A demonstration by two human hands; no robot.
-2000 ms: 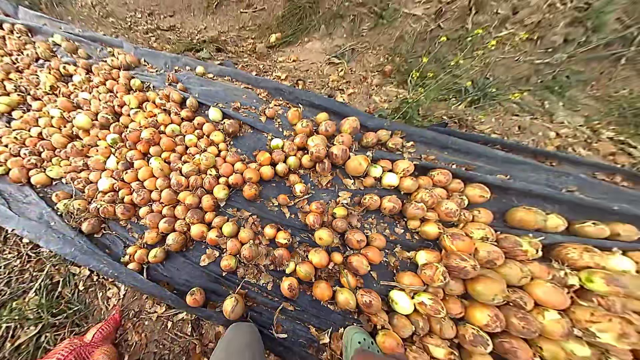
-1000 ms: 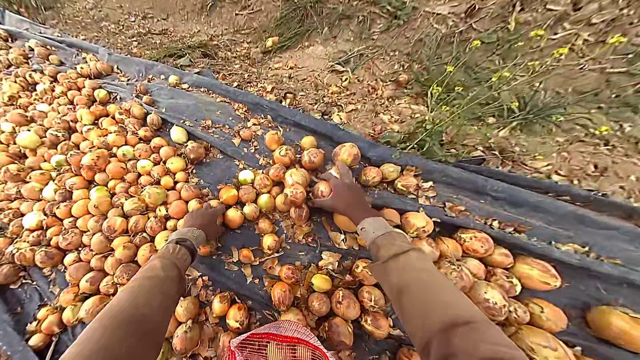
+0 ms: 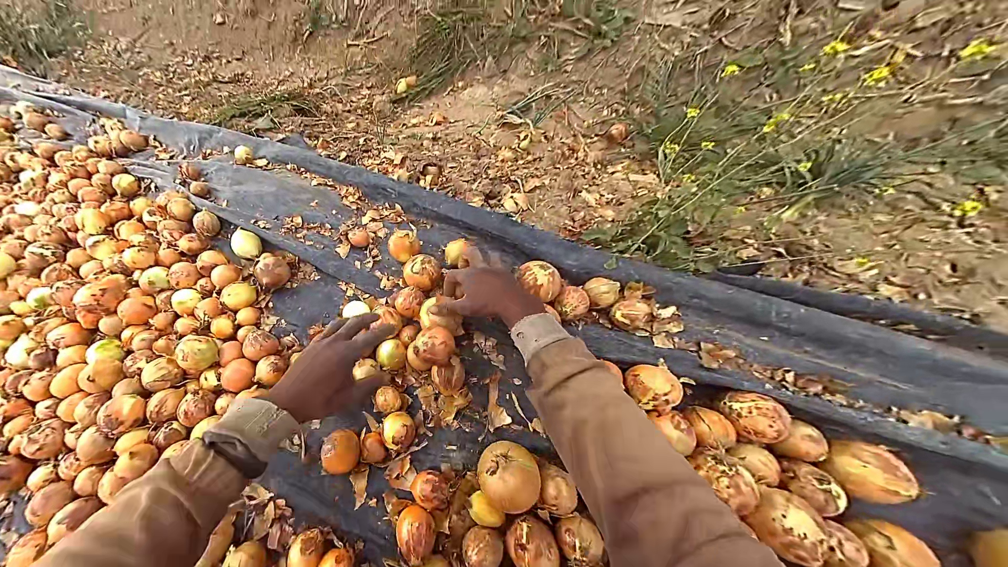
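Many yellow-brown onions [image 3: 422, 272] lie loose on a dark plastic sheet [image 3: 709, 315]. My left hand [image 3: 335, 366] rests at the left side of a small cluster of onions, fingers spread, with nothing seen in its grasp. On the far side of the same cluster is my right hand [image 3: 490, 290], bent over the onions with its fingertips near a small one; whether it grips any is hidden. Dry onion skins [image 3: 496, 405] are scattered between the hands. Near my forearms sits another group with a large round onion [image 3: 509, 476].
A dense heap of onions [image 3: 118, 315] covers the left of the sheet. Bigger onions [image 3: 787, 524] lie at the lower right. Beyond the sheet's raised far edge are dry soil [image 3: 472, 134], grass and a plant with yellow flowers [image 3: 776, 122].
Both hands, not in view two seconds ago, have come over the onions. Since one second ago, the left hand has spread its fingers. The red mesh bag at the bottom has left the view.
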